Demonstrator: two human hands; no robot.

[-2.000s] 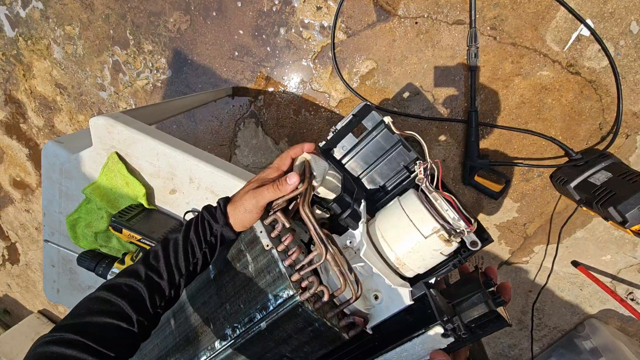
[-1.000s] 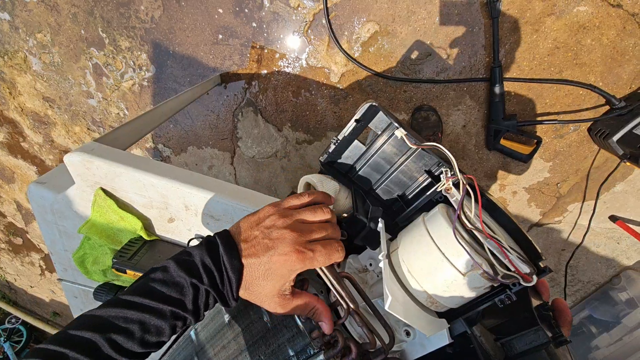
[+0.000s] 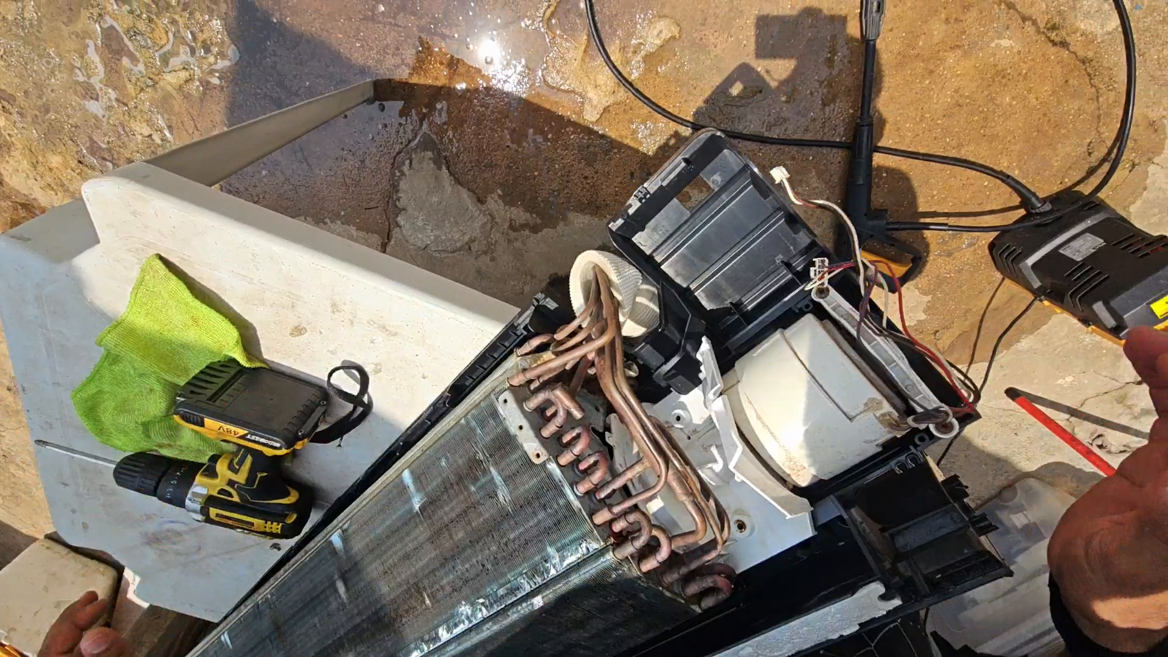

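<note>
In the head view, an opened indoor air-conditioner unit lies diagonally, its finned evaporator coil (image 3: 438,529) edged by bent copper pipes (image 3: 630,438). Beside the pipes sit a white ribbed pipe sleeve (image 3: 606,283), a black plastic housing (image 3: 730,246) and a white motor cover (image 3: 808,401) with loose wires. My left hand (image 3: 84,630), mostly cut off at the lower left corner, is off the unit with nothing seen in it. My right hand (image 3: 1118,511) is raised at the right edge, apart from the unit, partly out of view; no held object shows.
A yellow-and-black cordless drill (image 3: 242,484) and a green cloth (image 3: 151,356) lie on a white panel (image 3: 301,265). Beyond the unit are a black spray gun (image 3: 862,182), its hose, a black-and-yellow machine (image 3: 1086,260) and a red rod (image 3: 1063,433) on wet concrete.
My left hand has let go of the copper pipes and moved to the lower left. My right hand has come away from the unit's right end.
</note>
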